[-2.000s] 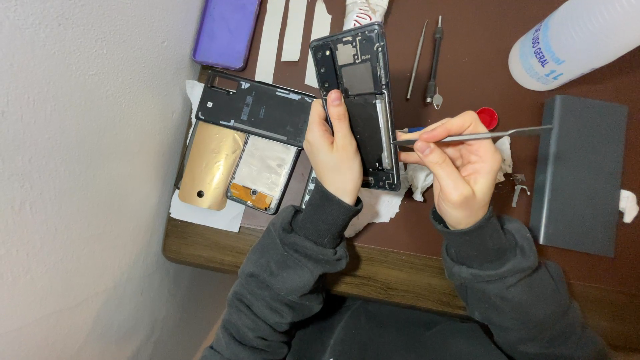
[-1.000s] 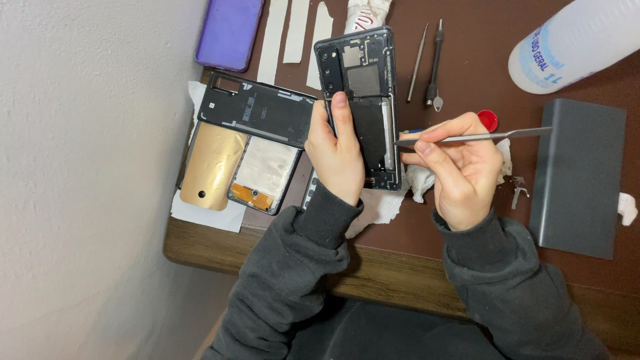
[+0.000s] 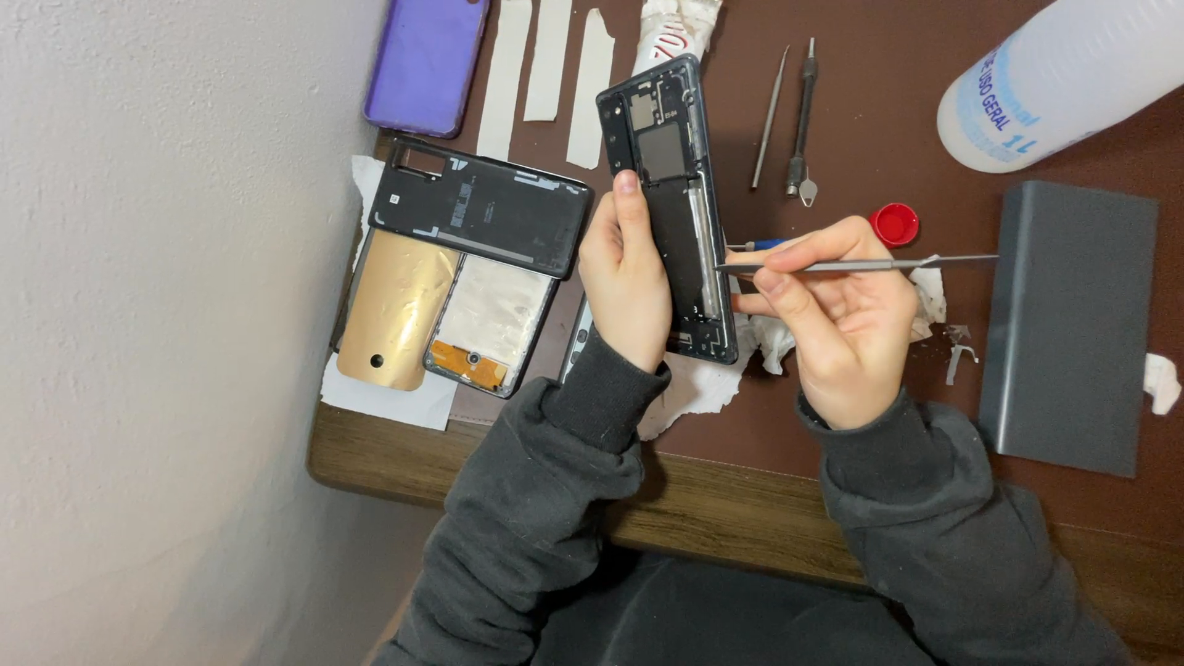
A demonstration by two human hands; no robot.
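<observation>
My left hand grips a smartphone's mid-frame by its left edge, thumb on the inner face, with the frame tilted. Between the thumb and fingers of my right hand is a thin metal spudger; its left tip meets the right part of the frame, beside a pale strip in the long recess. Left of my hands lie a dark phone back cover, a gold-coloured sheet and an opened phone part with silver backing and an orange flex cable. A blue-handled tool is partly hidden behind my right fingers.
A purple phone case, white strips and a crumpled tube lie at the back. Farther right are a metal pick, a dark-handled tool, a red cap, a white plastic bottle and a dark grey block.
</observation>
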